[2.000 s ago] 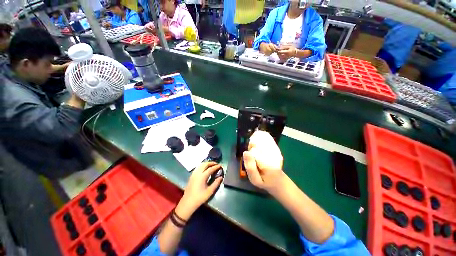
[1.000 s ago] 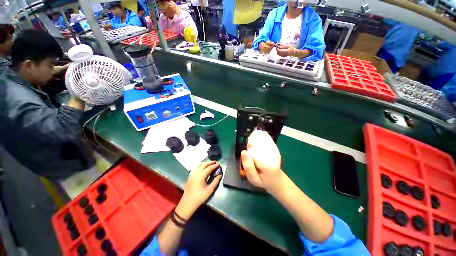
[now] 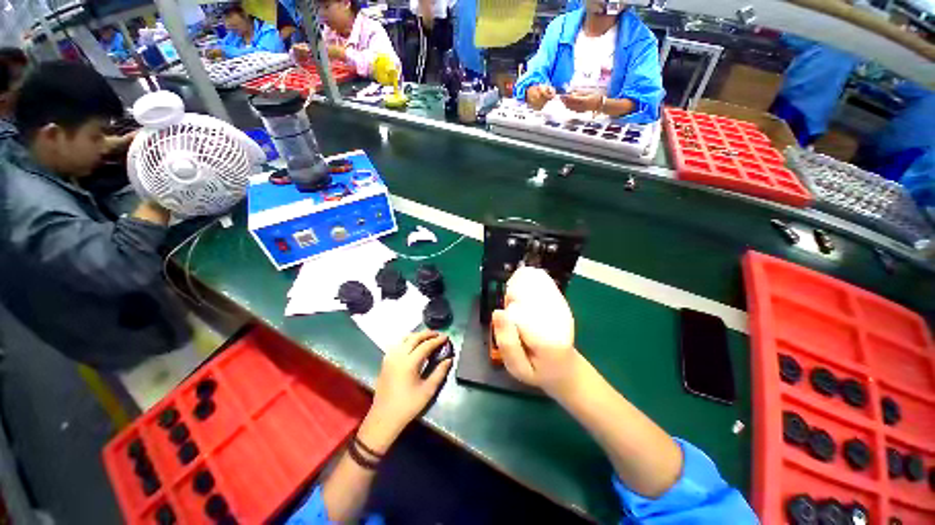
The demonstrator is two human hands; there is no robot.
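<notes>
My left hand (image 3: 412, 371) holds a round black part (image 3: 439, 355) between its fingers at the bench's front edge, left of the press base. My right hand (image 3: 537, 320) is closed around the handle of the black toggle press (image 3: 502, 256); the fist hides the handle and most of the ram area. A bit of the orange nest (image 3: 495, 347) shows beside the fist. Several round black parts (image 3: 391, 282) sit on and beside white paper sheets (image 3: 338, 275) left of the press.
A red divided tray (image 3: 246, 420) with black parts is low at left; another red tray (image 3: 810, 354) is at right. A smartphone (image 3: 706, 355) lies left of it. A blue control box (image 3: 321, 217) and white fan (image 3: 190, 164) stand at left. People sit at left and across the line.
Small items on the strip behind the press have shifted left. Both hands stay in nearly the same place, still holding the part and the press handle.
</notes>
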